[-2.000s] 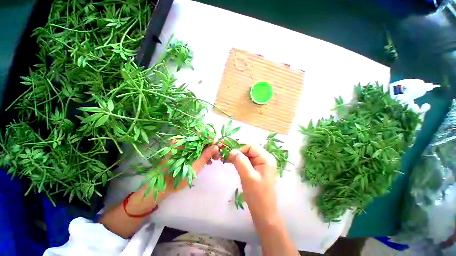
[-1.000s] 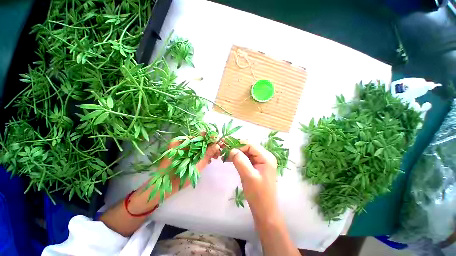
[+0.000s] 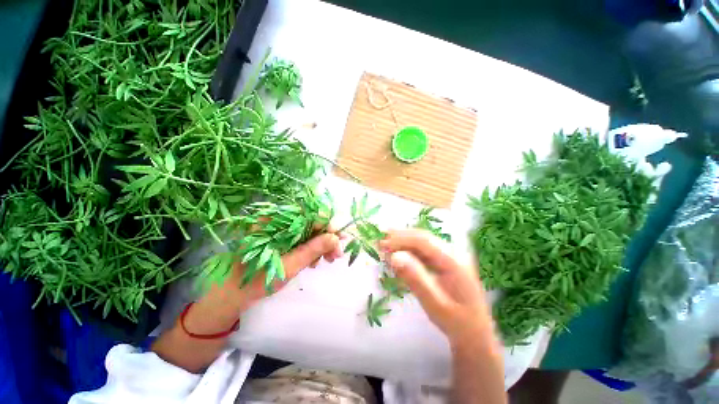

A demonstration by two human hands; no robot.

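Note:
My left hand (image 3: 296, 260) is closed on a held bunch of green leafy stems (image 3: 272, 237); a leafy sprig (image 3: 363, 229) sticks out past its fingertips to the right. My right hand (image 3: 437, 280) is just right of that sprig, thumb and forefinger near its leaves; the fingers are somewhat blurred and I cannot tell whether they touch a leaf. Small stray sprigs (image 3: 378, 309) lie on the white sheet below the hands. A round cup with bright green inside (image 3: 410, 144) stands on the cardboard pad (image 3: 446, 170), beyond the hands.
Stemmed branches (image 3: 158, 170) fill the black tray (image 3: 239, 51) at left and spill onto the white sheet (image 3: 504, 87). A dense leaf pile (image 3: 560, 237) lies at right, with a white glue bottle (image 3: 645, 140) beside it. A clear plastic bag (image 3: 682, 276) is far right.
My right hand has moved right and slightly down, away from my left fingertips. The sprig between the hands shows more fully. My left hand still holds the bunch.

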